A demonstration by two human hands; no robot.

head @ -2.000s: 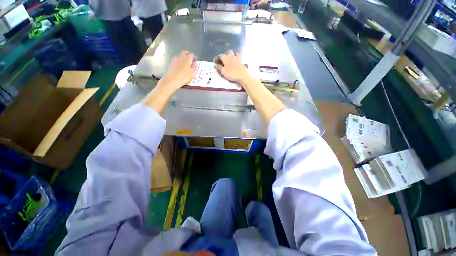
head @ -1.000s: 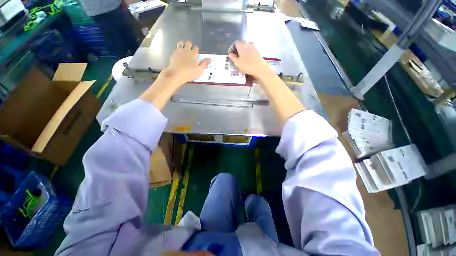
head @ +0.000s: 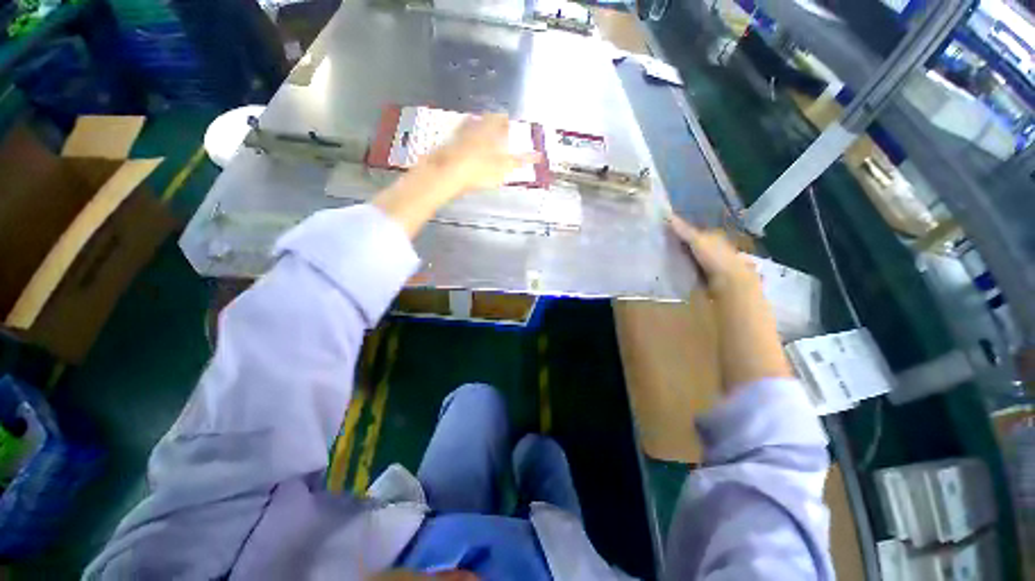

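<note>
A white printed blister card (head: pixel 429 129) lies in the red sealing jig (head: pixel 392 142) on the silver sealing table (head: pixel 465 259). My left hand (head: pixel 482 153) lies over the middle and right part of the card, fingers spread, and hides part of it. My right hand (head: pixel 709 252) is at the table's right edge, its fingers on the rim; whether it grips the edge is hard to tell. Metal locating bars (head: pixel 306 145) flank the jig.
Card stacks (head: pixel 842 369) lie on the right-hand bench beside brown cardboard (head: pixel 670 386). A large open carton (head: pixel 85 244) and a blue crate (head: pixel 45 454) stand on the floor at left. A slanted metal post (head: pixel 800 176) rises at right.
My right hand has left the card and moved right and down to the table edge. My left hand has moved right across the card. The view has shifted.
</note>
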